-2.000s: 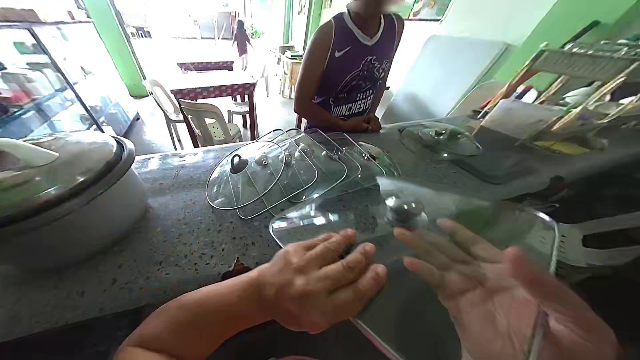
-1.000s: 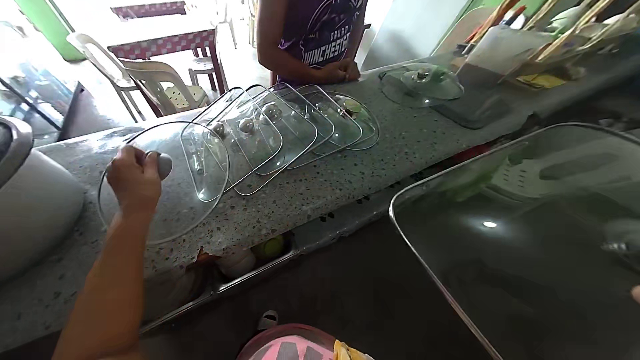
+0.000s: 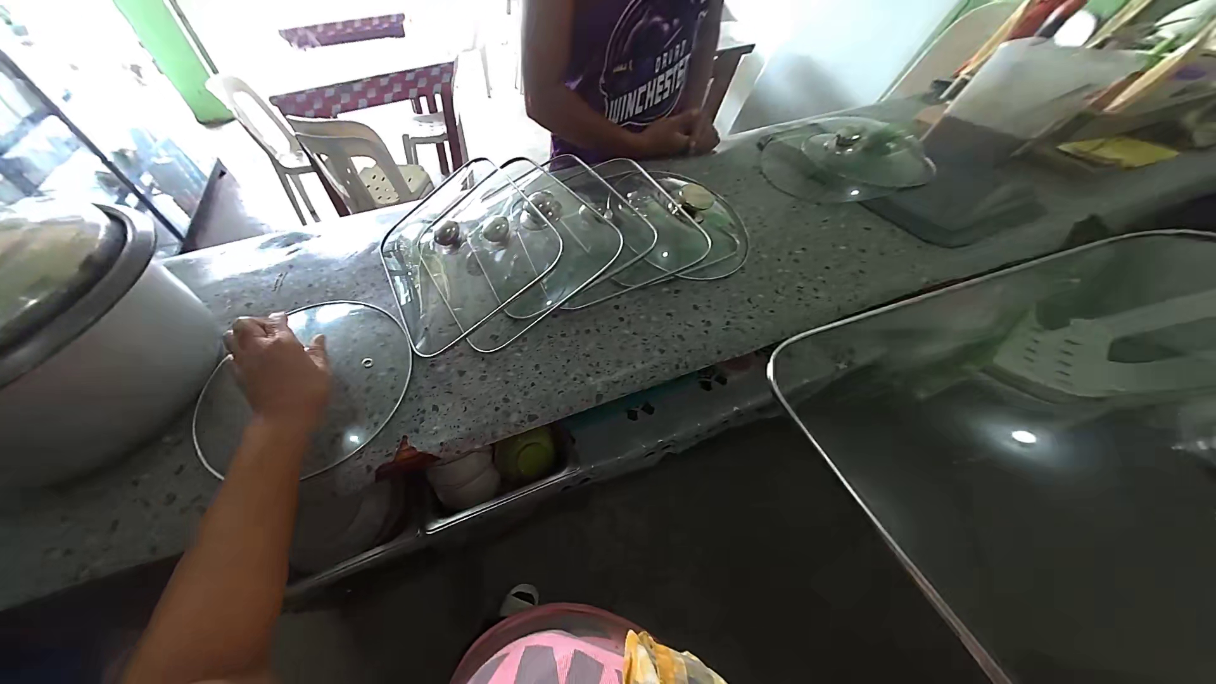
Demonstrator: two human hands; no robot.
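Note:
My left hand [image 3: 275, 366] is over an oval glass lid [image 3: 366, 408] on the speckled stone counter, fingers curled down onto its upper left part. The lid's knob is hidden, probably by the hand. Beside it, a row of overlapping glass lids with knobs [image 3: 541, 209] leans along the counter, rectangular ones in front and a rounder one at the far end. A large rectangular glass lid with a metal rim [image 3: 893, 541] fills the right side, tilted and close to the camera. My right hand is out of view, so its hold on this lid cannot be seen.
A big rounded pot or cooker [image 3: 104, 361] stands at the left. Another stack of glass lids [image 3: 845, 161] lies farther right, near a dark flat tray. Across the counter [image 3: 589, 351] stands a person in a purple jersey [image 3: 636, 66]. Bowls [image 3: 465, 480] sit below the counter edge.
My left hand has left the large rectangular lid and gone to the oval lid at the left. That oval lid, overlapping the row one second ago, now lies beside it. My right hand has gone out of view.

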